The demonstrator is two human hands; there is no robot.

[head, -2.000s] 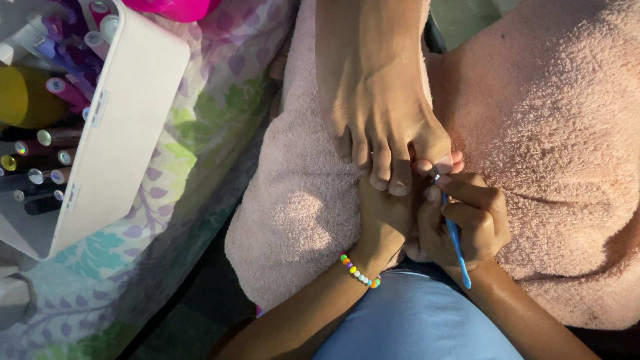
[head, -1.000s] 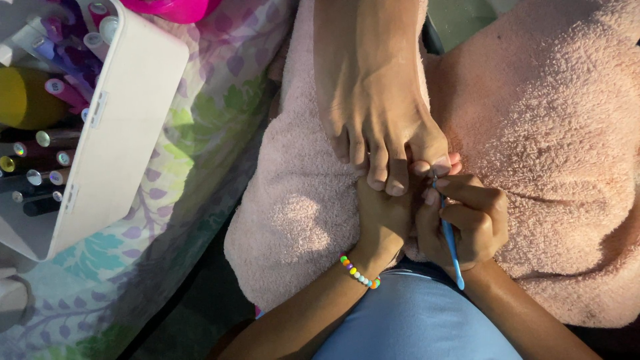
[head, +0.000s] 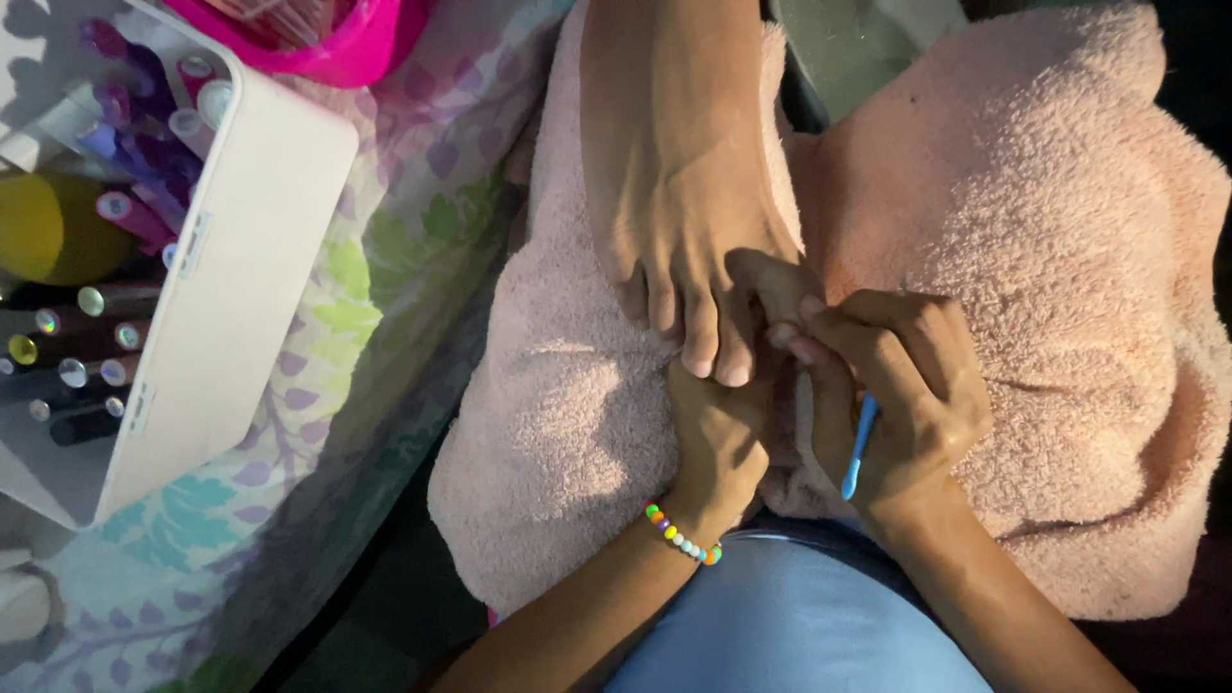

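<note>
A bare foot (head: 698, 212) of another person rests toes down on a pink terry towel (head: 568, 414). My left hand (head: 717, 433), with a bracelet of coloured beads (head: 679, 541) at the wrist, holds the toes from below; most of its fingers are hidden. Beside the big toe, my right hand (head: 900, 385) has its thumb and index fingertips close together. A slim tool with a light blue handle (head: 859, 448) lies in that hand, the handle's end pointing towards the wrist. The tool's working tip is hidden.
A white plastic bin (head: 231, 279) of nail polish bottles (head: 87, 351) and other tubes stands at the left on a leaf-patterned cloth (head: 346, 318). A bright pink container (head: 366, 48) is behind it. Light blue clothing (head: 789, 616) shows at the bottom.
The tool's tip showed at the big toe before and is now out of sight within my right hand. My right hand's fingers have turned and shifted beside the toe.
</note>
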